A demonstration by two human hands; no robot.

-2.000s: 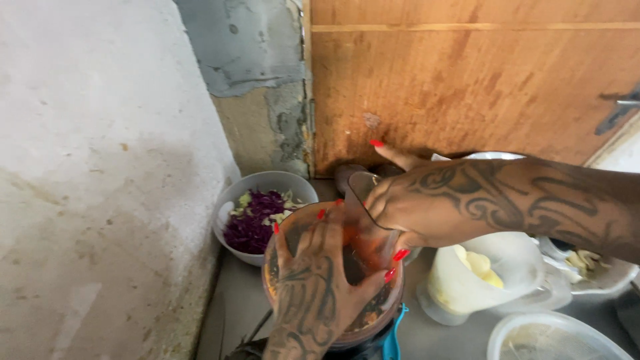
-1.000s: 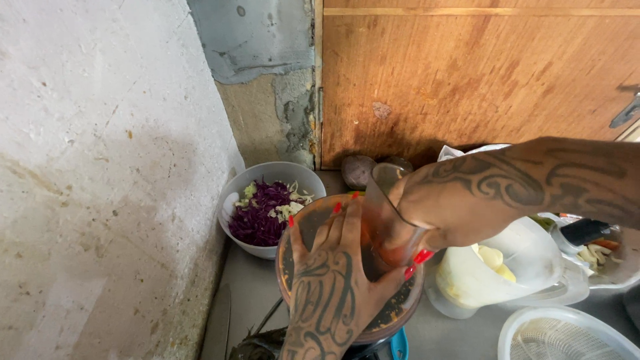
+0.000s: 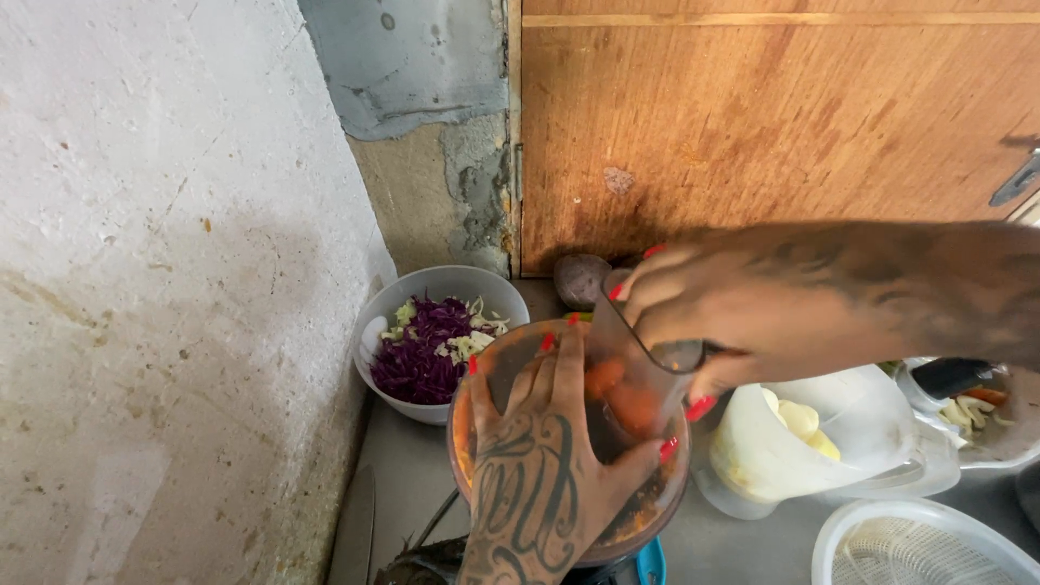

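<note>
A food processor's round transparent lid (image 3: 520,345) covers a bowl with orange bits inside. My left hand (image 3: 544,455) lies spread on the lid, fingers apart. Rising from the lid, the clear feed tube (image 3: 650,341) holds orange carrot pieces (image 3: 630,402). My right hand (image 3: 715,305) is at the tube's mouth, fingers bent over its rim; its motion is blurred, and whether it grips anything cannot be made out. Left of the processor, a white bowl (image 3: 367,382) holds shredded purple and pale cabbage (image 3: 426,345).
Right of the processor are a white plastic jug (image 3: 865,422) with peeled pale pieces (image 3: 796,418), a white strainer (image 3: 918,508) and a container of scraps (image 3: 999,422). A beetroot-like vegetable (image 3: 581,280) sits by the wooden door (image 3: 772,122). A knife (image 3: 361,520) lies beside the left wall.
My right hand has lifted from inside the feed tube to its rim. Carrot pieces now show more plainly in the tube. My left hand stays on the lid.
</note>
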